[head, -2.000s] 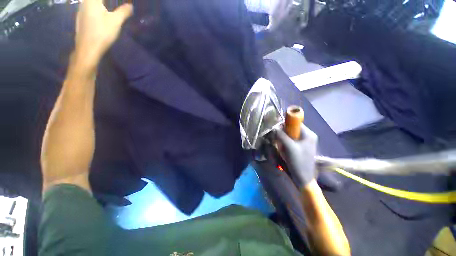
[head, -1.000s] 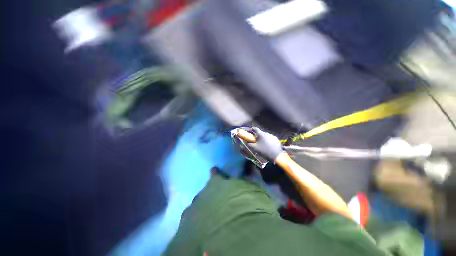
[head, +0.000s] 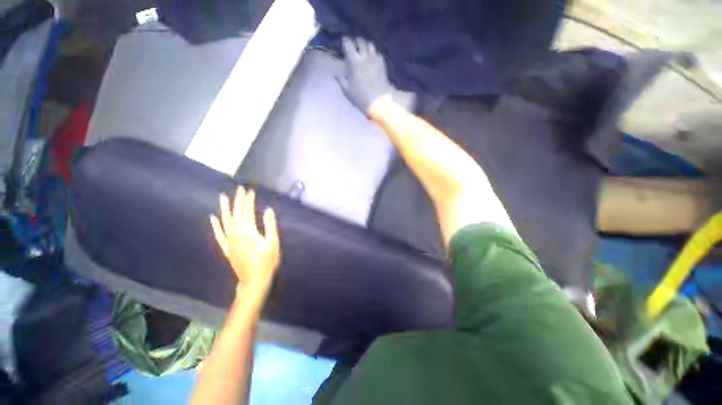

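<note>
The long rounded dark padded form [head: 174, 213] lies bare across the grey pressing table [head: 150, 87]. My bare left hand [head: 252, 237] is over the form with its fingers spread and nothing in it. My gloved right hand [head: 368, 77] reaches to the far side of the table, at the near edge of a dark navy garment [head: 443, 47]. Its fingers are apart, and I see no cloth clearly gripped. The iron is not visible.
A white strip [head: 252, 87] crosses the table. A green bag or cloth [head: 150, 348] hangs at the lower left, with more green material [head: 673, 320] at the lower right. A yellow hose [head: 685, 265] is at the right edge. Blue material [head: 277, 372] shows below.
The view has swung right. The iron has left my right hand, which has moved up to the garment. My left hand has come into view over the bare form. The large navy garment is off the form.
</note>
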